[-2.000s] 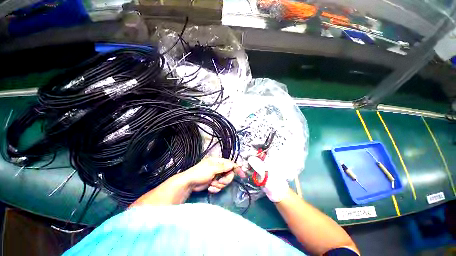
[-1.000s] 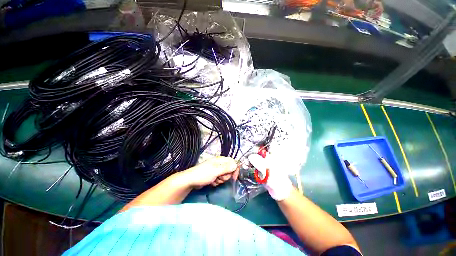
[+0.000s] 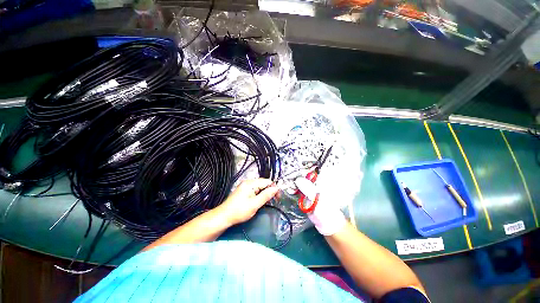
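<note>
My bare left hand (image 3: 250, 200) pinches a black cable end (image 3: 273, 184) at the right edge of the coiled black cables (image 3: 189, 171). My right hand (image 3: 322, 207), in a white glove, holds scissors (image 3: 309, 192) by their red handles, blades pointing up and away. The fingertips of both hands are close together. Behind and under the right hand lies an open clear plastic bag (image 3: 349, 127) with many tiny white and bluish pieces (image 3: 311, 139). The exact tip of the pinched cable is too small to make out.
A second clear bag (image 3: 278, 44) with short black and white-tipped pieces lies behind. A blue tray (image 3: 429, 222) with two needle-like tools (image 3: 455, 195) is on the right of the green bench (image 3: 379, 228). A white label (image 3: 420, 245) is at the front edge. More coils (image 3: 100, 89) lie at left.
The scissors' blades have opened slightly and tilt more to the right. My left hand has shifted a little left and up, still pinching the cable end. The whole view has shifted slightly.
</note>
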